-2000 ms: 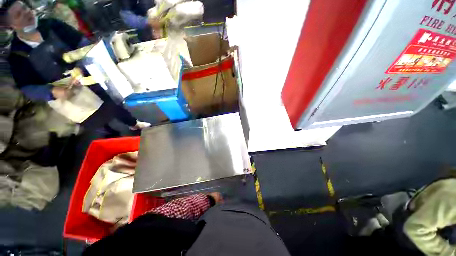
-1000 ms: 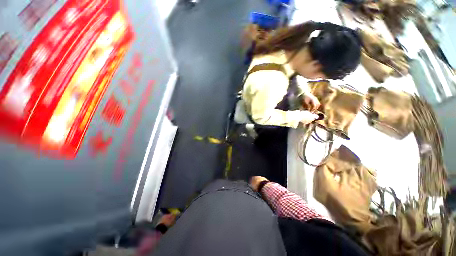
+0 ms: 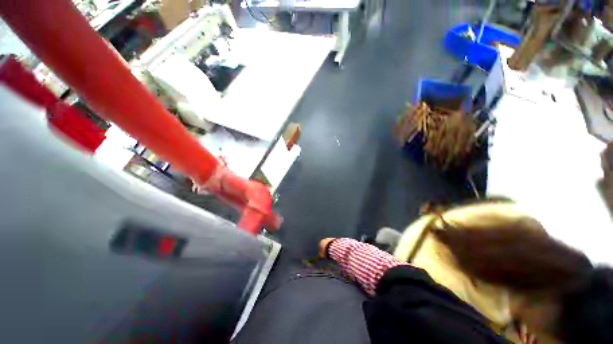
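My right hand (image 3: 325,247) shows small and blurred at the bottom centre, beyond the red-and-white checked sleeve, in front of my dark grey apron (image 3: 302,312). Its fingers are too unclear to read, and I see nothing in it. My left hand is not in view. Nearest in front of me are the dark floor (image 3: 329,181) and a grey-white cabinet (image 3: 154,269) on the left.
A red pipe (image 3: 154,117) crosses the upper left. Beyond it a sewing machine (image 3: 178,84) stands at a white table (image 3: 282,74). A seated person (image 3: 464,235) in pale yellow is close right. Brown straps (image 3: 440,134) overhang a blue bin (image 3: 443,94) beside a white table (image 3: 527,148).
The cabinet's lettered face has gone from view. The red pipe, sewing machine and strap bin have come in. The person in yellow is now lower and closer. My left hand has left the picture.
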